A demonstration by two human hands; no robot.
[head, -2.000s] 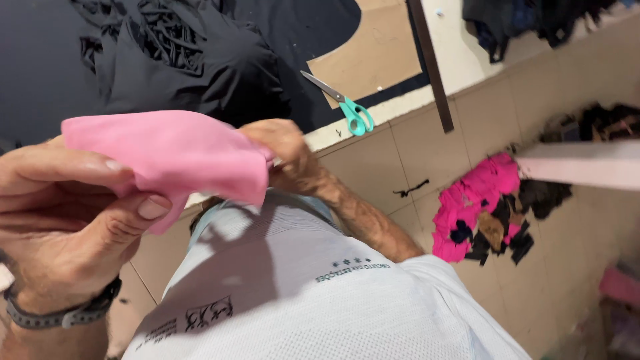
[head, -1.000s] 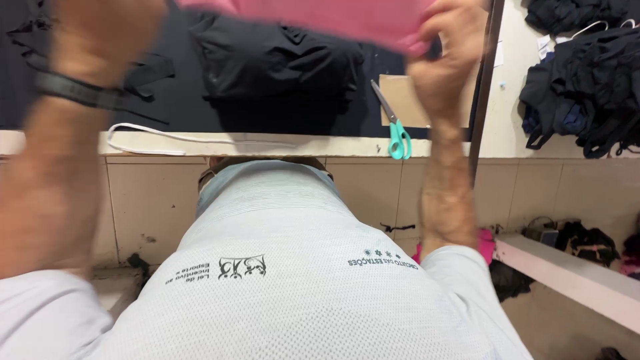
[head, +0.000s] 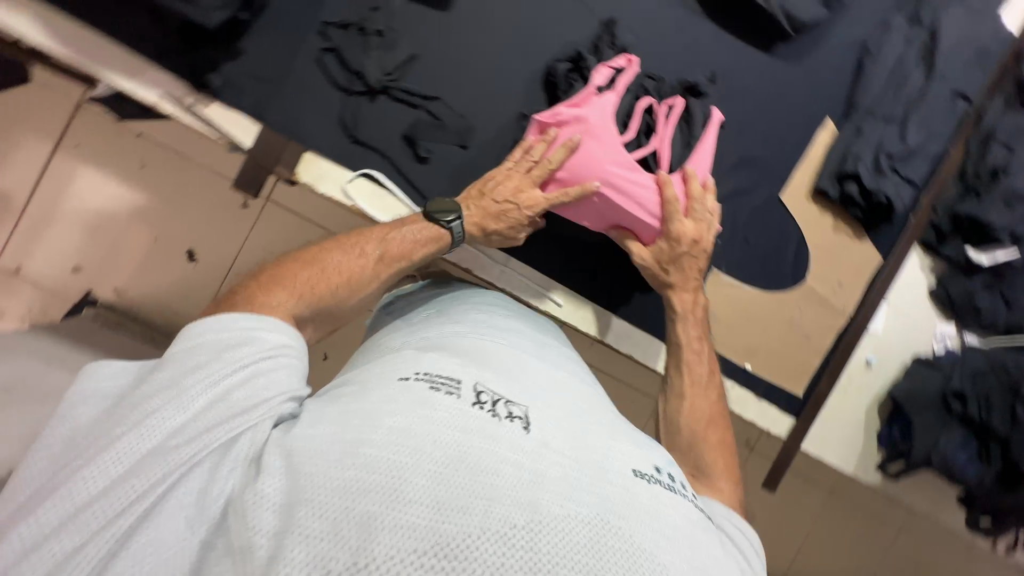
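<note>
A pink strappy garment top (head: 596,168) lies over a heap of black fabric on the table, its straps pointing away from me. My left hand (head: 516,192), with a watch at the wrist, rests flat on the left part of the garment with its fingers spread. At the lower right corner my right hand (head: 680,232) holds the edge, fingers on top and thumb at the hem. Black fabric strips (head: 384,88) lie on the dark cloth to the left of the garment.
Brown pattern paper (head: 824,312) lies on the right beside a long dark bar (head: 888,280). Beyond the bar are dark garments (head: 952,416) in a pile. The pale table edge (head: 640,344) runs diagonally in front of me, with a white cord (head: 376,184) near it. Tiled floor (head: 128,200) shows at left.
The pink garment, held up in both earlier frames, is now down on the black fabric and spread out under my hands. The view has swung, and the scissors seen earlier are not visible.
</note>
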